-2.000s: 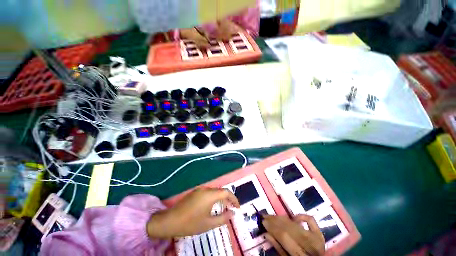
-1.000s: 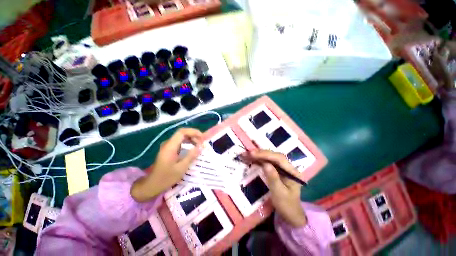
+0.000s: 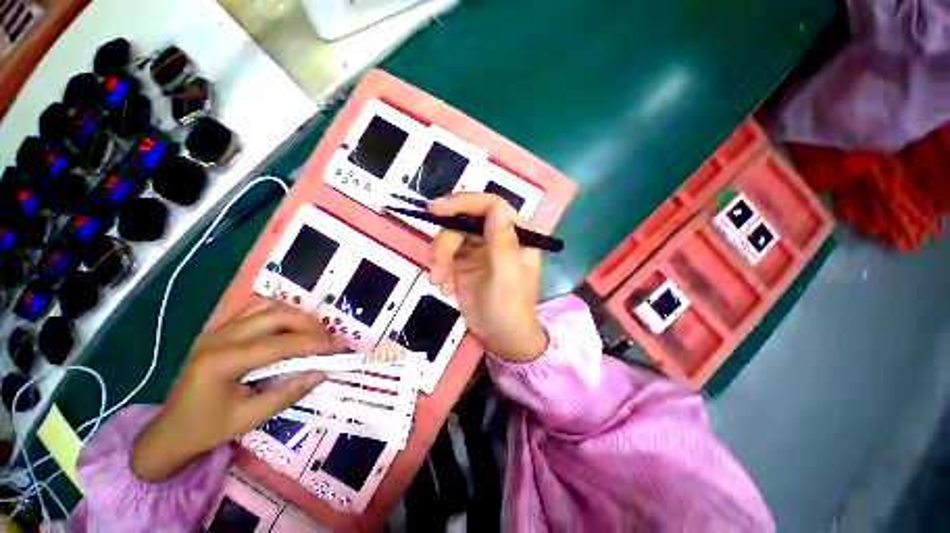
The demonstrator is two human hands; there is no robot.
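My right hand (image 3: 486, 265) holds dark tweezers (image 3: 469, 225), their tips pointing left over a camera in the upper column of the foam tray. My left hand (image 3: 234, 375) holds a curled whitish strip between thumb and fingers. The white sticker sheet (image 3: 365, 398) with dark parallel strips lies below it, over some cameras. The salmon-pink foam tray (image 3: 557, 193) holds pale compact cameras, screen side up, such as one at the top (image 3: 377, 146). Whether a sticker is on the tweezer tips I cannot tell.
A red-pink compartment tray (image 3: 719, 297) with a few small units is at right. Black units with lit digits (image 3: 141, 219) stand on a white board (image 3: 245, 62) at left. A white cable (image 3: 167, 281) crosses the green mat (image 3: 625, 94). Another person's sleeve (image 3: 875, 78) shows upper right.
The view has swung right and down, so the foam tray appears turned and the carton mostly gone. My right hand with the tweezers has moved to the upper camera column; my left hand now holds a strip raised.
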